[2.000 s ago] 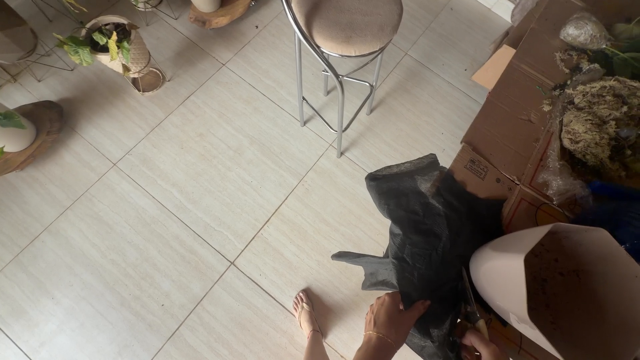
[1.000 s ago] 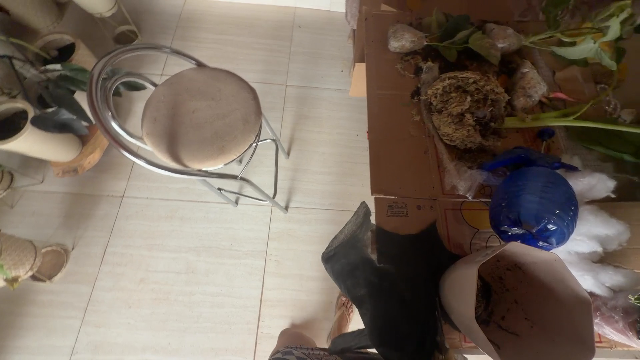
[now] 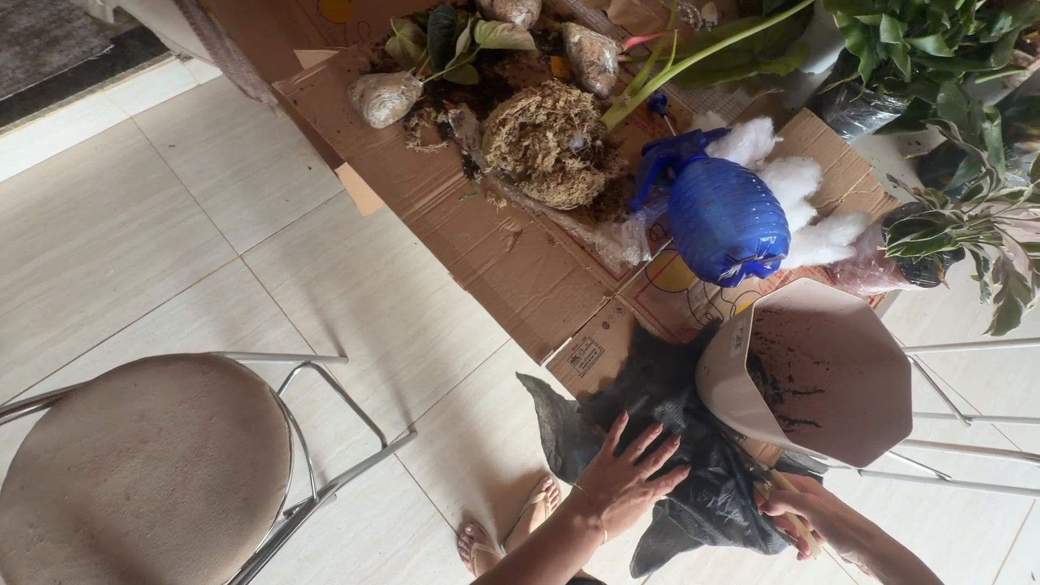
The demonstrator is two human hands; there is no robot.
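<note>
Black cloth, thin and creased (image 3: 691, 487), hangs over the near corner of the cardboard-covered table. My left hand (image 3: 630, 479) lies palm down on it, fingers spread, gripping nothing. To its right, my right hand (image 3: 800, 512) holds a tool with pale yellow handles (image 3: 792, 508), seemingly scissors or shears, at the cloth's right part; its blades are mostly hidden. Just above my right hand, a beige faceted plant pot (image 3: 845, 366) rests on its side, its soil-streaked opening facing up and right. It touches the cloth's upper right edge.
Flattened cardboard (image 3: 504, 268) bears a moss-covered root ball (image 3: 552, 146), a blue spray bottle (image 3: 727, 219), white fiber stuffing (image 3: 812, 211) and wrapped plants (image 3: 386, 97). Potted foliage (image 3: 918, 49) stands upper right. A metal stool with a beige seat (image 3: 146, 479) stands lower left; more metal legs (image 3: 967, 443) are at right.
The view has swung widely. Both hands, out of sight one second ago, are visible again. My left hand, bent at the cloth two seconds ago, now lies spread on it.
</note>
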